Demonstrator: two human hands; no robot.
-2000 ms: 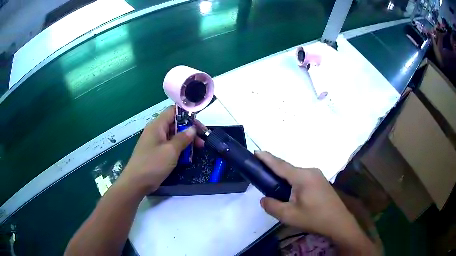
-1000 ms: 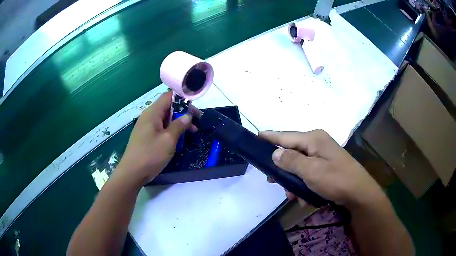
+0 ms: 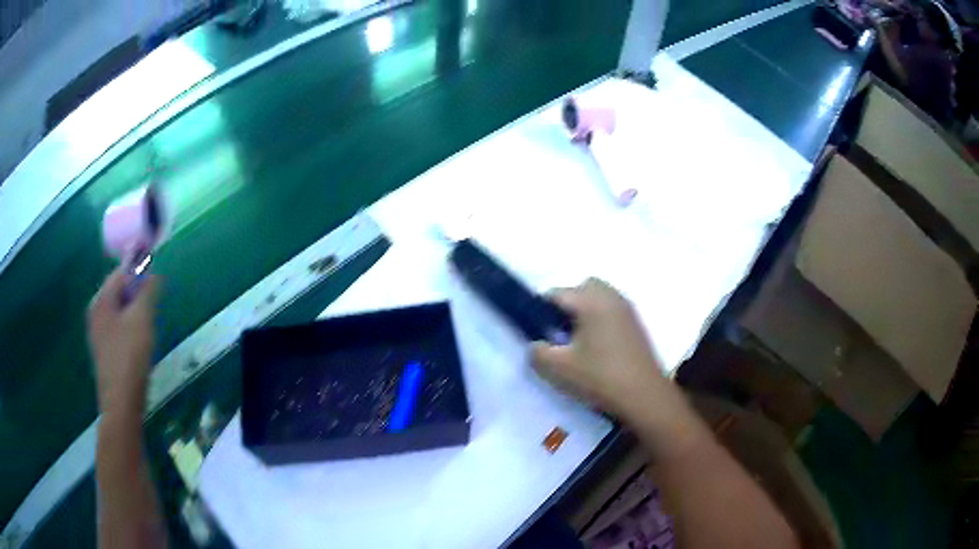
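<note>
My left hand (image 3: 121,327) holds a pink handheld fan (image 3: 129,225) by its handle, over the green conveyor at the far left; fan and hand are slightly blurred. My right hand (image 3: 596,349) grips the rear of a black electric screwdriver (image 3: 502,287). Its bit end points up and left over the white sheet, away from the fan. The black screw tray (image 3: 354,448) lies between my hands, with tiny screws scattered in it and a loose blue cell (image 3: 406,396). A second pink fan (image 3: 608,158) lies on the white sheet further back.
The green conveyor belt (image 3: 311,129) with its pale edge rail runs behind the tray. A small orange-brown piece (image 3: 555,439) lies right of the tray. Open brown cartons (image 3: 891,268) stand at the right. A person (image 3: 912,54) is at the far upper right.
My left hand has carried the fan left, from above the tray to over the conveyor. The screwdriver has come away from the fan. The whole tray and the orange-brown piece now show.
</note>
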